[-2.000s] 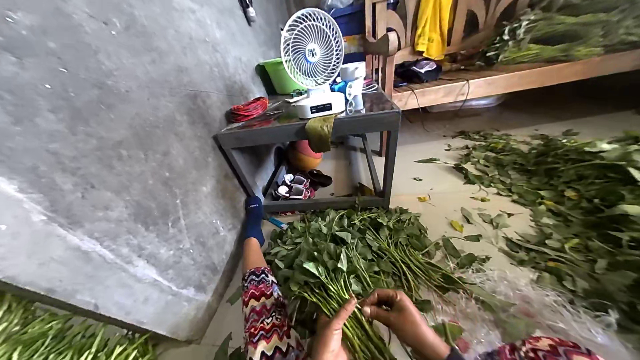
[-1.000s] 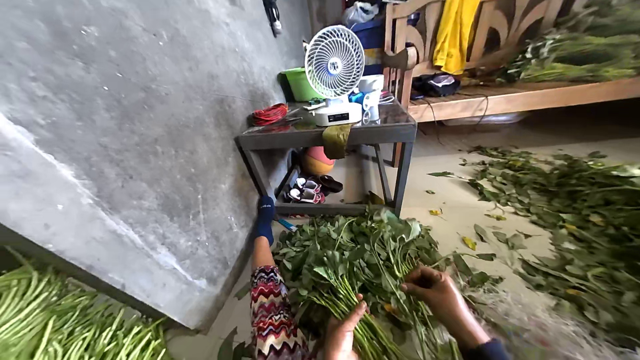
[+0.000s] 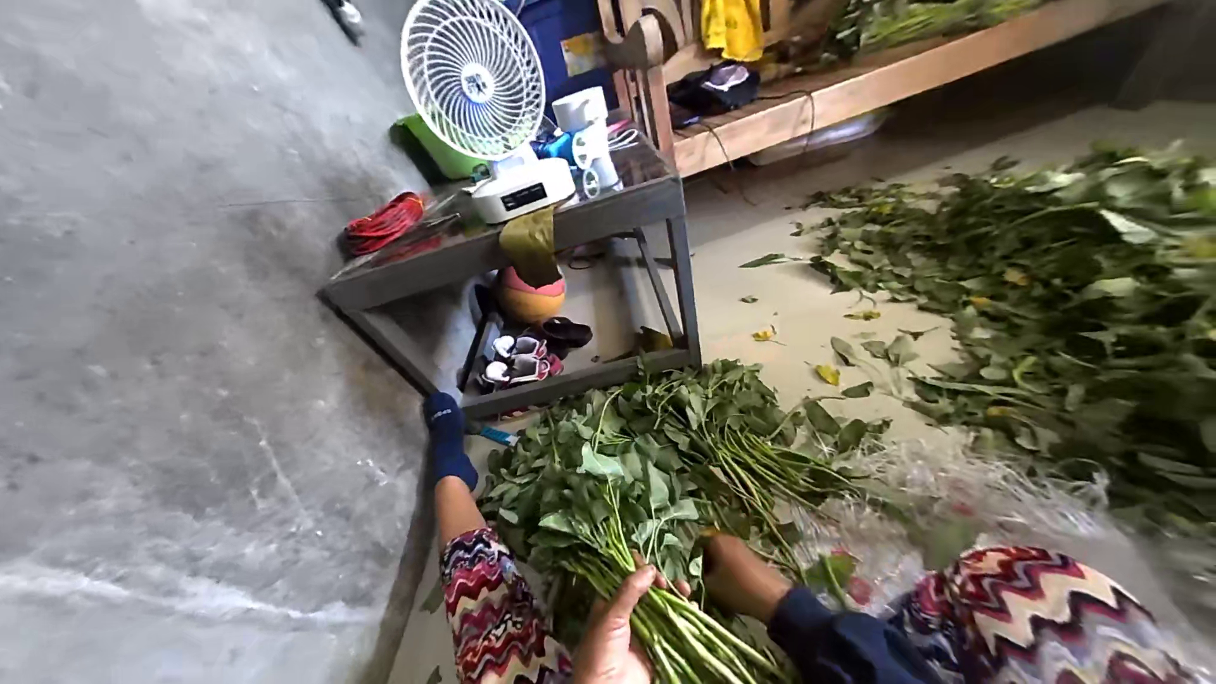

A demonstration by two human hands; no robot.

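Note:
My left hand [image 3: 622, 622], at the bottom centre, is closed around the stems of a bunch of leafy greens [image 3: 655, 570], thumb on top. The leaves of that bunch point up and away, the cut stems down to the right. Just right of the bunch is my right hand [image 3: 741, 575], its fingers hidden behind leaves and stems, so its grip cannot be made out. Beyond both hands, another heap of leafy stems [image 3: 750, 456] lies on the floor.
A dark table [image 3: 608, 214] carries a white fan [image 3: 475, 85] and red cable [image 3: 385, 225]; shoes [image 3: 518, 361] and a ball [image 3: 530, 296] are beneath. Loose greens [image 3: 1054, 313] cover the floor at right, near clear plastic [image 3: 912, 503]. A wooden bench [image 3: 912, 85] stands behind.
My right hand, earlier above the leaves and stems with fingers visible, is now lower beside the held bunch with its fingers hidden. My left hand keeps its hold on the stems.

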